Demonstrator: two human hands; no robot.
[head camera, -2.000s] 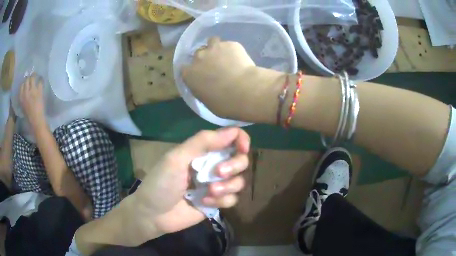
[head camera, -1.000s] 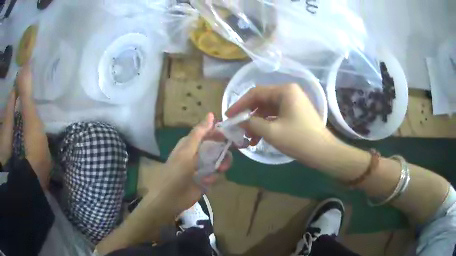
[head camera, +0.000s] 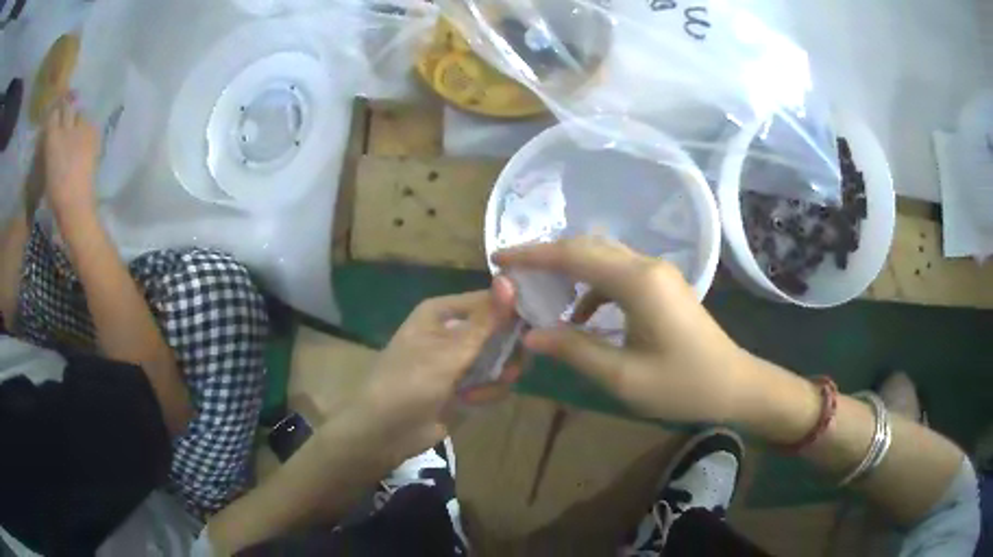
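My left hand (head camera: 441, 348) is closed around translucent white triangular pieces (head camera: 492, 354), partly hidden by its fingers. My right hand (head camera: 632, 326) is just right of it, palm down, thumb and fingers spread near the pieces' upper end; whether it touches one is not clear. Both hands are over the near-left rim of a round white tub (head camera: 710, 223). Inside the tub lie more white triangular pieces (head camera: 534, 205).
A tub of dark parts (head camera: 800, 245) stands at right. A shiny clear bag (head camera: 697, 76) lies behind, partly over a yellow housing (head camera: 463, 78). White round housings (head camera: 267, 125) lie at left near another person's arm (head camera: 93, 234). The holed plank (head camera: 408, 223) runs along the bench edge.
My right hand has opened its fingers and moved slightly right and down from the pieces. My left hand has closed more around them. The neighbour's hand has shifted at left.
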